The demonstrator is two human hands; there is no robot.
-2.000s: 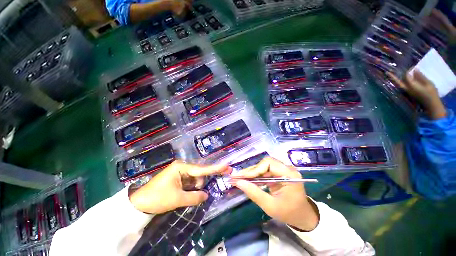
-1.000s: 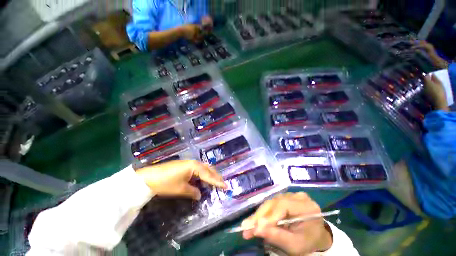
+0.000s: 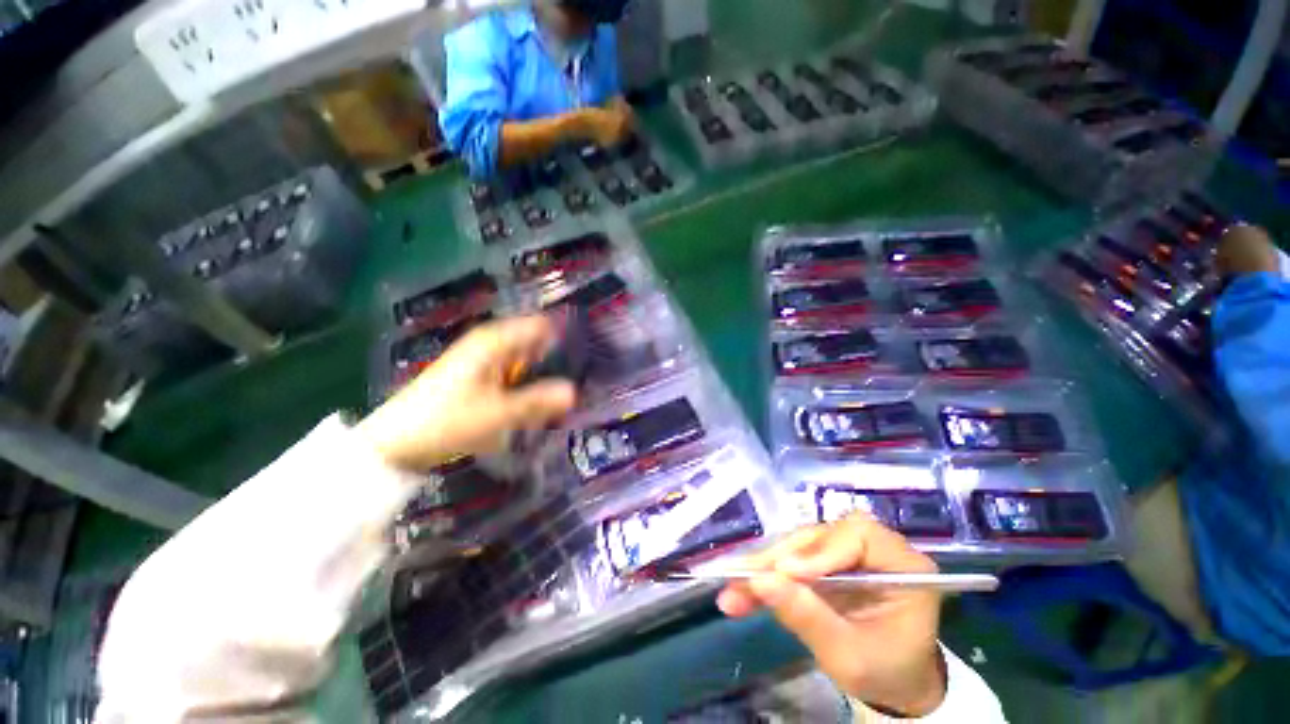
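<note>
My left hand is over the near clear blister tray. Its fingers are closed around a dark phone unit, blurred and mostly hidden by the hand. The tray pocket just right of it shows no unit. My right hand is at the tray's near right corner and holds a thin pale pointed tool like a pen, its tip pointing left. Black phone units with red edges lie in the tray, one just above the tool's tip.
A second tray of phone units lies to the right. A person in a blue smock works at small parts across the green bench. Another blue sleeve is at the right, by a tilted tray. Stacked trays stand at far left.
My left hand has moved up and left from the nearest unit to a unit farther up the tray, and gripped it. My right hand came away from the left, tool still held. The view has shifted.
</note>
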